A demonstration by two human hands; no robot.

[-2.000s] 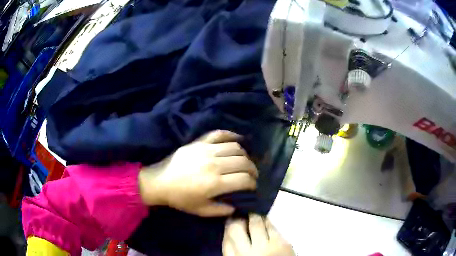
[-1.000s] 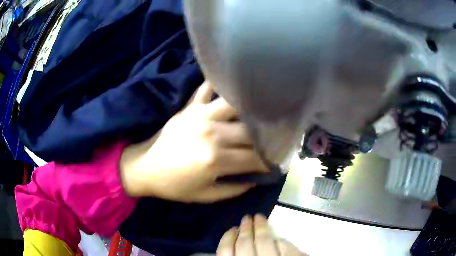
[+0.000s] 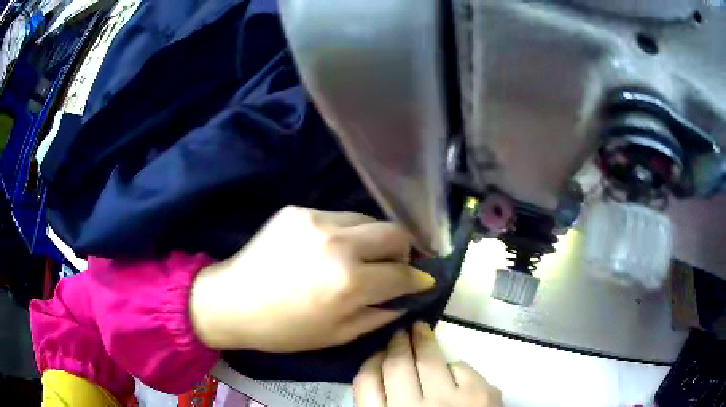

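A large navy garment (image 3: 191,159) is heaped left of the sewing machine head (image 3: 382,87), which fills the upper right close to the camera. My left hand (image 3: 294,278), in a pink cuff, lies on the garment with its fingertips at the fabric edge below the head. My right hand (image 3: 422,374), cut off by the bottom edge, has its fingertips on the near edge of the cloth, just below my left fingers. The fingertips look yellowish. The needle and presser foot are hidden behind the head.
A ribbed tension knob (image 3: 629,242) and a smaller knob (image 3: 515,287) sit over the metal bed (image 3: 557,318). A black item (image 3: 694,374) lies at the lower right. A blue crate (image 3: 28,187) is far left. A red item (image 3: 197,393) and a printed ruler strip (image 3: 306,391) show at the bottom.
The view has moved in close to the machine head. My left hand first shifted up along the cloth, then came back down, and its fingertips are now nearer my right hand's. The ruler strip is uncovered.
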